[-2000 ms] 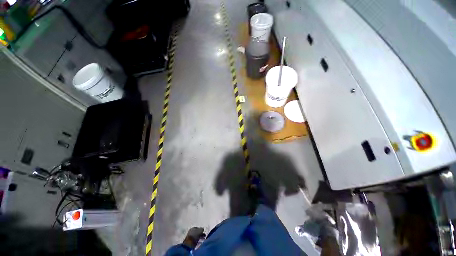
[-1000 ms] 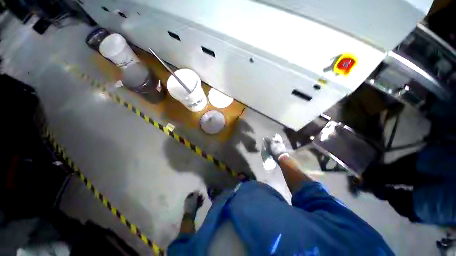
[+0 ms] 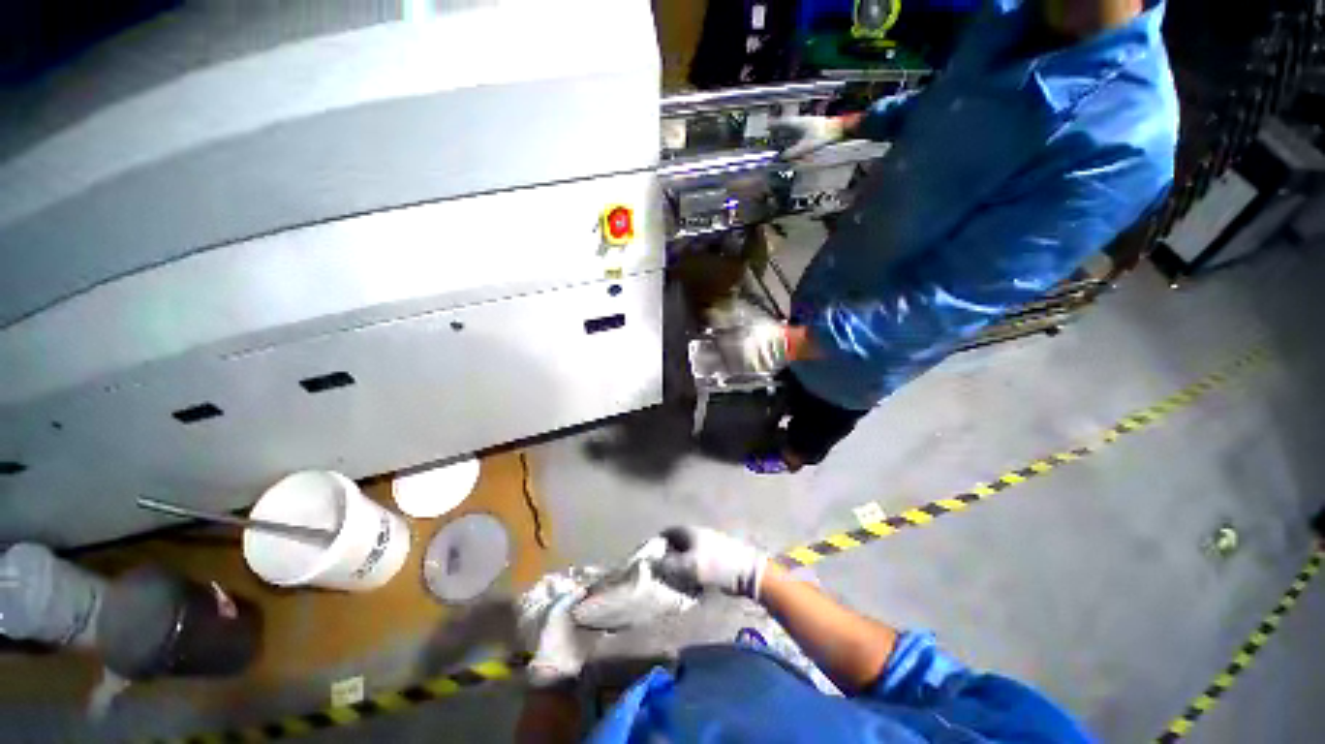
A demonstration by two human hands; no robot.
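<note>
My right hand [image 3: 712, 563], in a white glove with a bare forearm above, is closed on a crumpled whitish item [image 3: 622, 599] low in the middle of the view. The item looks like thin cloth or film; I cannot tell which. My left hand [image 3: 555, 643] is at the item's left end, its fingers against it. It looks white up to the wrist; whether that is a glove or part of the item is unclear. Both hands are in front of my blue smock, close together.
A person in a blue smock [image 3: 959, 218] stands at the conveyor rails [image 3: 727, 163], gloved hands showing. A pale machine [image 3: 480, 349] has a red emergency stop [image 3: 619, 223]. A white bucket [image 3: 363, 541], a round lid [image 3: 467, 558] and a dark grey bucket [image 3: 204, 625] stand on brown cardboard [image 3: 509, 487].
The view has turned right, bringing the other person and rails into sight. My hands, apart before, have come together, and the left is now at the whitish item.
</note>
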